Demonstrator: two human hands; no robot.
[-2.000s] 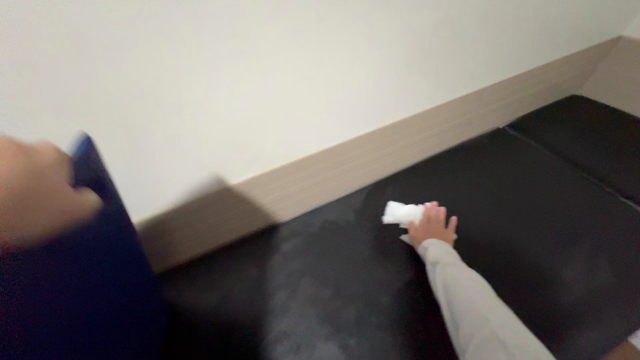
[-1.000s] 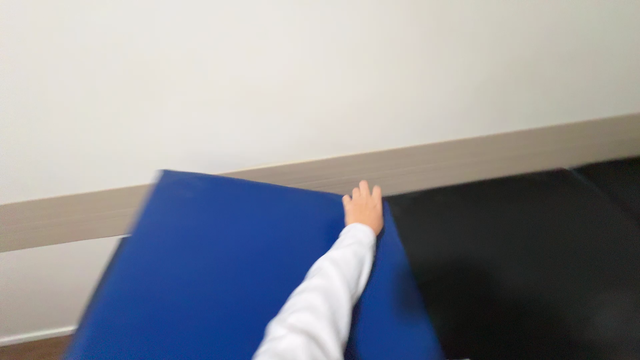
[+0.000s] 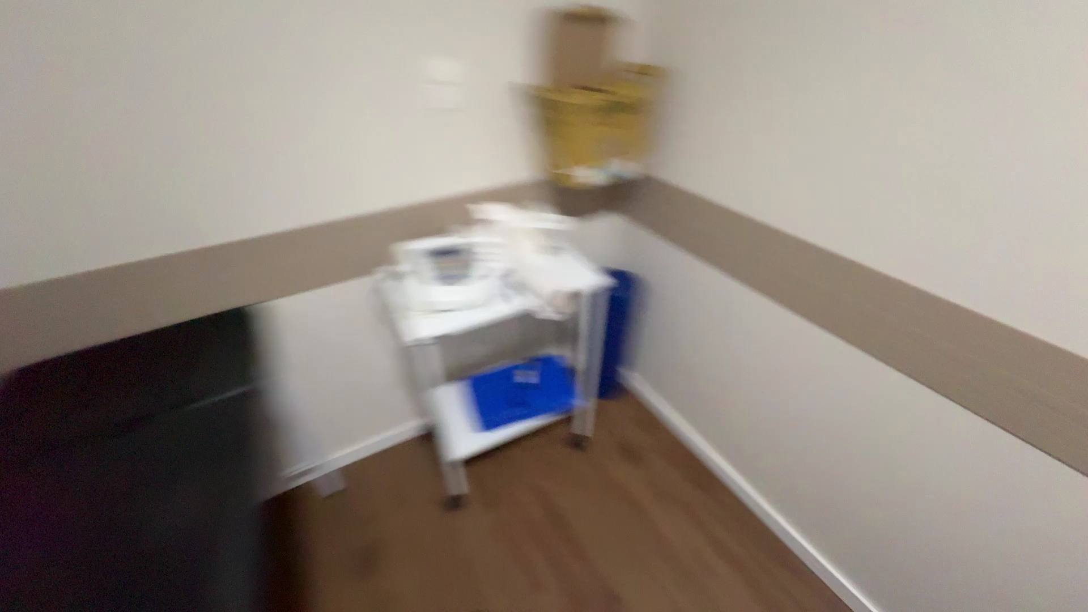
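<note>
Neither my left hand nor my right hand shows in the head view, so what they hold is hidden. The view is blurred. A white wheeled cart (image 3: 425,327) stands near the room corner. On its top shelf sit a white device with a small screen (image 3: 449,270) and some white, crumpled-looking material (image 3: 544,255). A blue flat item (image 3: 523,393) lies on the lower shelf. At the left is the end of the black padded surface (image 3: 127,459).
A yellow cardboard-like container (image 3: 595,127) is mounted on the wall in the corner above the cart. Behind the cart stands a blue object (image 3: 617,336). A taupe wall strip (image 3: 850,280) runs along both walls, above a brown floor (image 3: 544,527).
The view has swung to the corner with the cart. The hand seen on the blue panel a second ago is out of view, and so is that panel.
</note>
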